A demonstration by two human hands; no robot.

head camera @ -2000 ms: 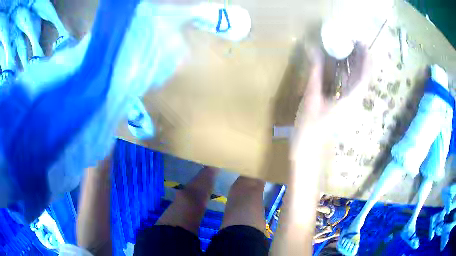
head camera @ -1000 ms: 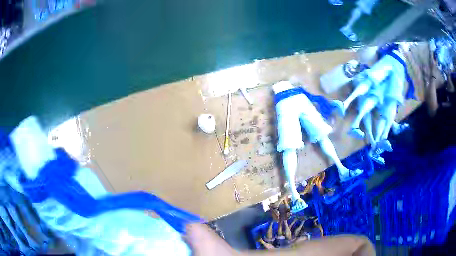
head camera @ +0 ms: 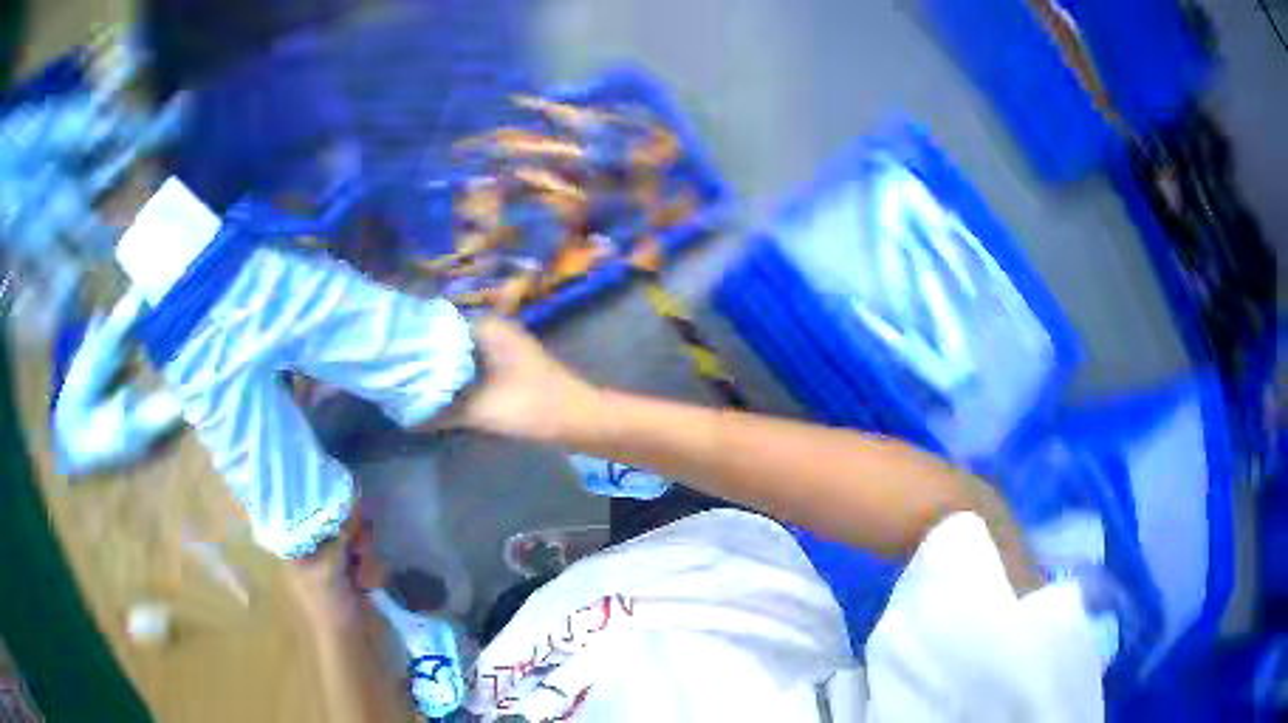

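Note:
A pale figure lower body [head camera: 283, 353] in baggy shorts is held up in front of me, flat waist block [head camera: 170, 243] toward the upper left. A dark blue sash wraps its waist. My right hand [head camera: 516, 381] grips one leg at the shorts' hem. My left hand [head camera: 328, 572] is at the other leg just below the hem, blurred and partly cut off from clear view. Two sandalled feet with blue straps show beyond my hands, one near the middle and one at the bottom.
Blue crate with orange-tan and blue parts [head camera: 579, 198] on the grey floor. Stacked blue trays [head camera: 1038, 304] at right, the top one holding pale pieces on a white liner. Brown bench [head camera: 170, 523] at left with a small white object [head camera: 147, 622] and more pale legs.
The view has swung from the bench and green belt to the floor crates and tray stack. The lower body is now raised between both hands; one second ago only one hand showed at it.

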